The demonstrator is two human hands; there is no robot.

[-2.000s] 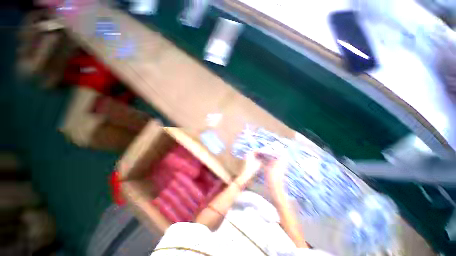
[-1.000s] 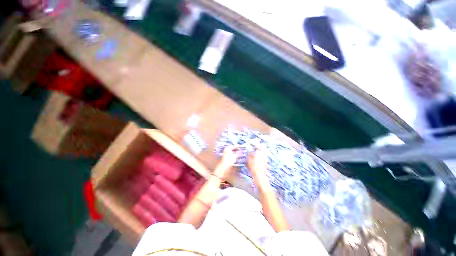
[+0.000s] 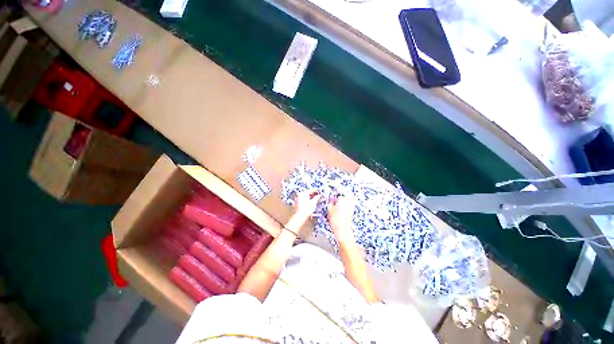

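A large loose heap of small strip boards (image 3: pixel 390 225), white and blue with dark dots, lies on the cardboard-covered bench in front of me. My left hand (image 3: pixel 308 203) is at the heap's near-left part, fingers bent. My right hand (image 3: pixel 339 209) is just beside it, over the same part. Small strips show around the fingertips of both hands, but whether either hand grips any is too small to tell. A lined-up block of strips (image 3: pixel 254 183) lies flat left of the heap, with a small cluster of clear bits (image 3: pixel 252 154) just beyond it.
An open carton (image 3: pixel 143 258) with pink-red wrapped rolls (image 3: pixel 211 258) stands at the bench's near edge. A clear plastic bag (image 3: pixel 452 269) holds strips at the heap's right end. Round pale-gold parts (image 3: pixel 497 326) lie beyond it. A green conveyor (image 3: pixel 363 121) carries white boxes (image 3: pixel 295 65); a metal bar (image 3: pixel 512 202) crosses at right.
The view has shifted, so the bench, carton and phone sit further left, and the picture is sharper. Both hands stay close together at the heap's near-left part.
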